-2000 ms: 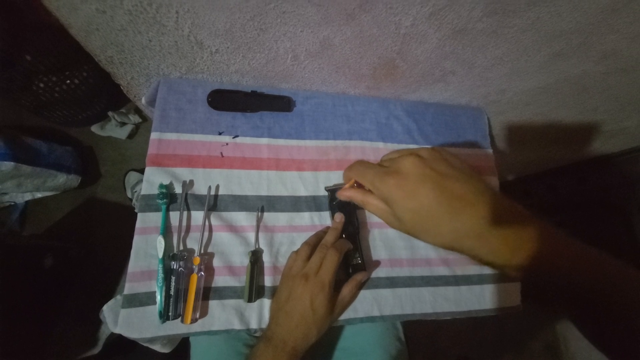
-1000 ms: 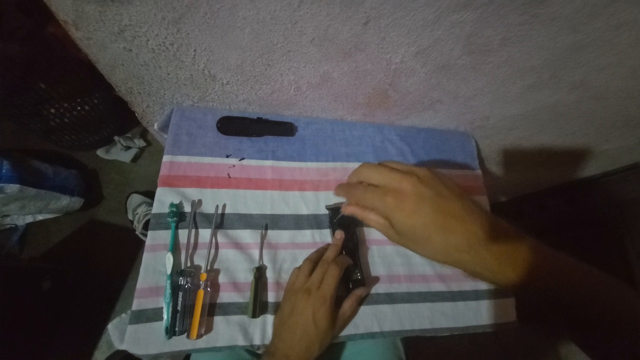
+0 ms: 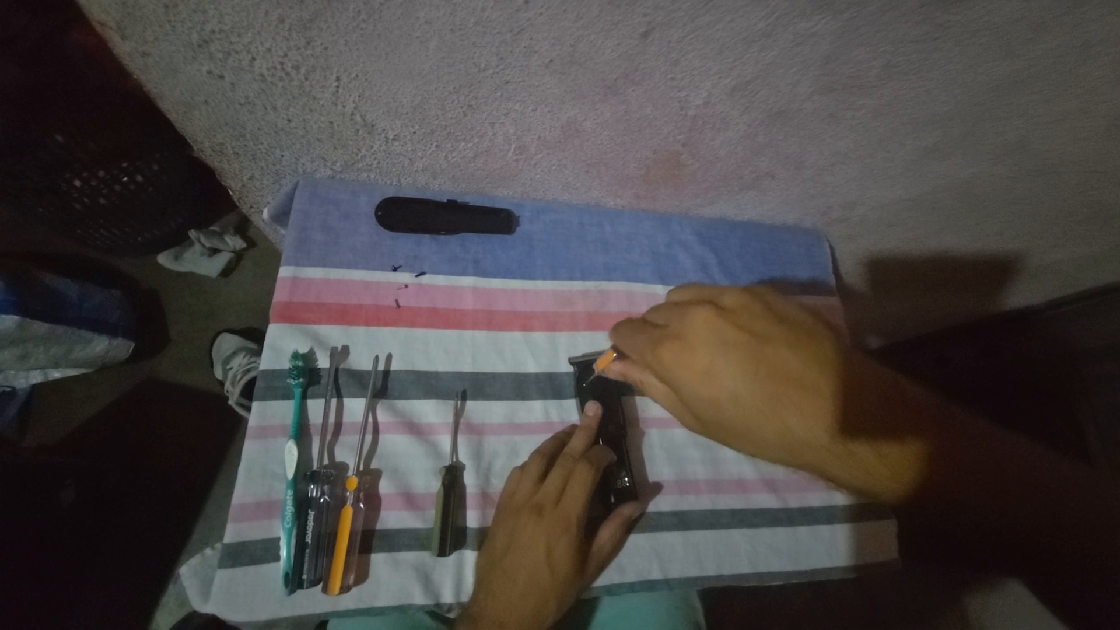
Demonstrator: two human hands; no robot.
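Observation:
A black hair clipper (image 3: pixel 617 429) lies on the striped cloth, its blade end away from me. My left hand (image 3: pixel 556 516) holds its body against the cloth, the index fingertip on its upper face. In my right hand (image 3: pixel 717 367), between thumb and fingers, is a small screwdriver with an orange handle (image 3: pixel 605 360); its thin tip points down at the clipper near the blade end. The detached black cover (image 3: pixel 446 217) rests at the cloth's far edge, with several small screws (image 3: pixel 420 274) nearer me.
Left on the cloth lie a green toothbrush (image 3: pixel 291 481), a black-handled screwdriver (image 3: pixel 315 525), an orange-handled screwdriver (image 3: pixel 344 534) and a short dark-handled screwdriver (image 3: pixel 450 507). A rough wall (image 3: pixel 612 105) rises behind. On the floor at left are a shoe (image 3: pixel 236 367) and a basket (image 3: pixel 114 188).
My right hand has tilted and the orange handle of the small screwdriver now shows between its fingers. My left hand stays on the clipper. The view has shifted slightly.

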